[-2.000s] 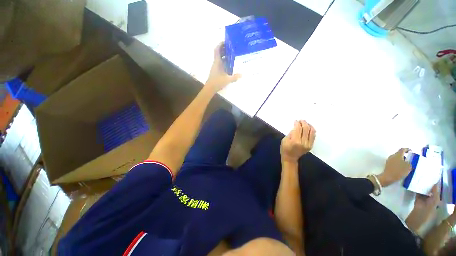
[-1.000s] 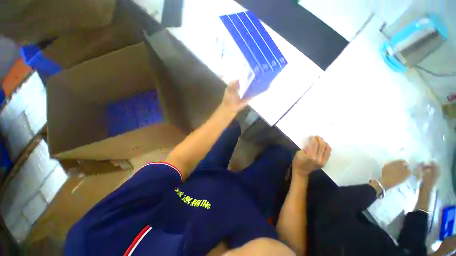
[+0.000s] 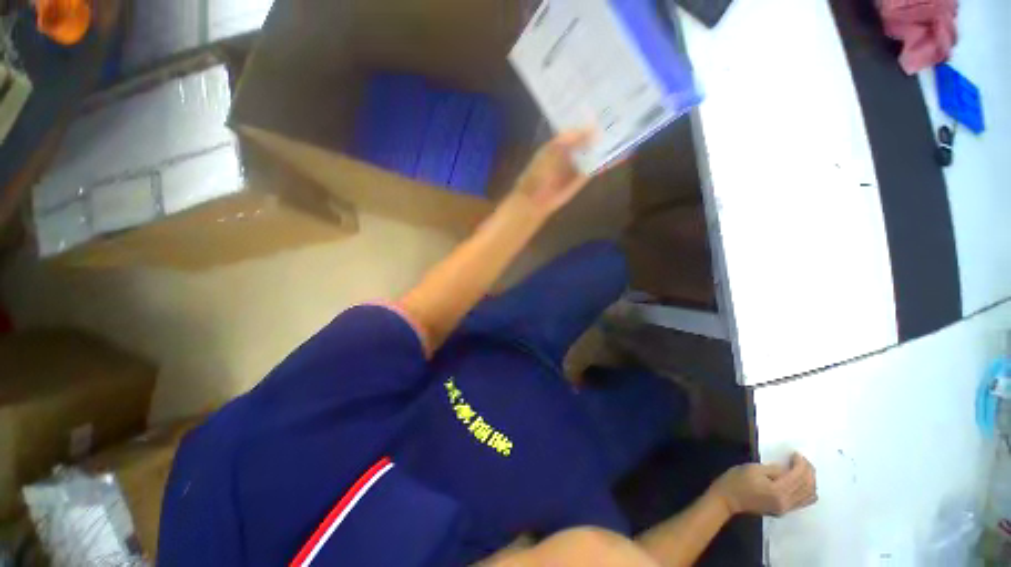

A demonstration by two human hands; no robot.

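Observation:
My left hand [image 3: 558,166] grips a stack of blue-and-white retail boxes [image 3: 591,80] at its lower white face, held in the air between the open carton and the table edge. The large brown shipping carton [image 3: 333,166] stands open beside my legs, with rows of blue retail boxes [image 3: 432,131] inside. My right hand [image 3: 785,485] rests at the edge of the white table with its fingers curled. I see nothing in it.
White tables [image 3: 798,188] with a black strip [image 3: 900,188] lie to the right. A dark slab [image 3: 705,9], pink cloth [image 3: 922,31], blue tray [image 3: 960,98] and small black cable [image 3: 945,146] lie there. Cartons of white boxes [image 3: 139,177] and a closed brown carton [image 3: 72,404] stand left.
My view has turned left. My left hand has carried the stack of boxes off the table toward the open carton. My right hand stays curled at the table edge. The co-worker's hands are out of view.

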